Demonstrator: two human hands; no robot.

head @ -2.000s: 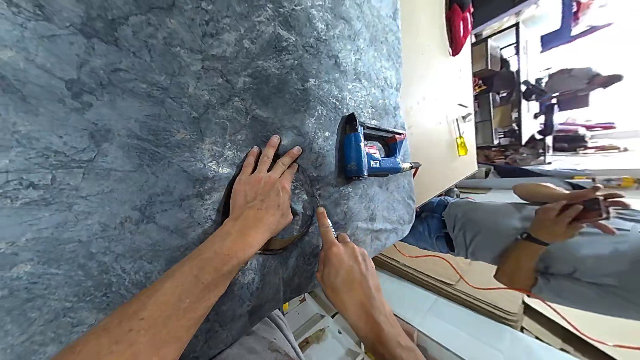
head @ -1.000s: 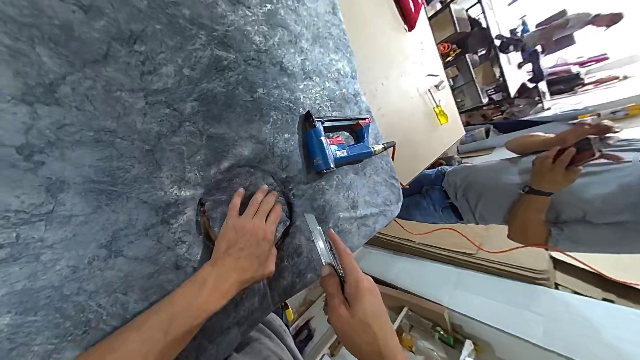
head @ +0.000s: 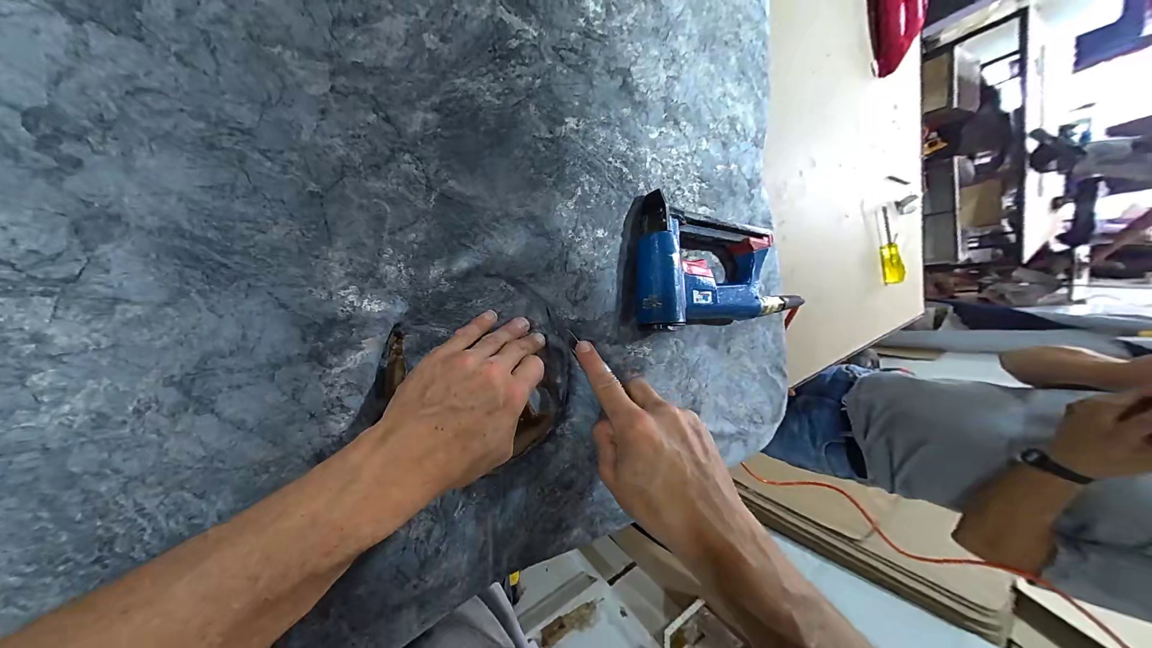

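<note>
Mottled blue-grey upholstery fabric (head: 270, 180) is spread under both hands, with a round opening in it that shows brown edges. My left hand (head: 477, 387) lies palm down over this opening, fingers slightly apart, pressing on the fabric. Just right of it, my right hand (head: 643, 432) grips a utility knife (head: 573, 338), mostly hidden in the fist; the index finger points along it and the thin blade tip touches the fabric at the opening's right rim. A blue pneumatic stapler (head: 661, 279) lies on the fabric, beyond my right hand.
A pale table (head: 837, 162) at the right carries a yellow-handled screwdriver (head: 889, 256) and a red object (head: 895, 31). A person in a grey shirt (head: 936, 423) stands at the right. An orange hose (head: 864, 513) crosses stacked boards (head: 900, 558) below.
A second ago the knife was raised off the fabric with its blade showing; now its tip is down at the opening's rim. The left hand stays spread over the opening.
</note>
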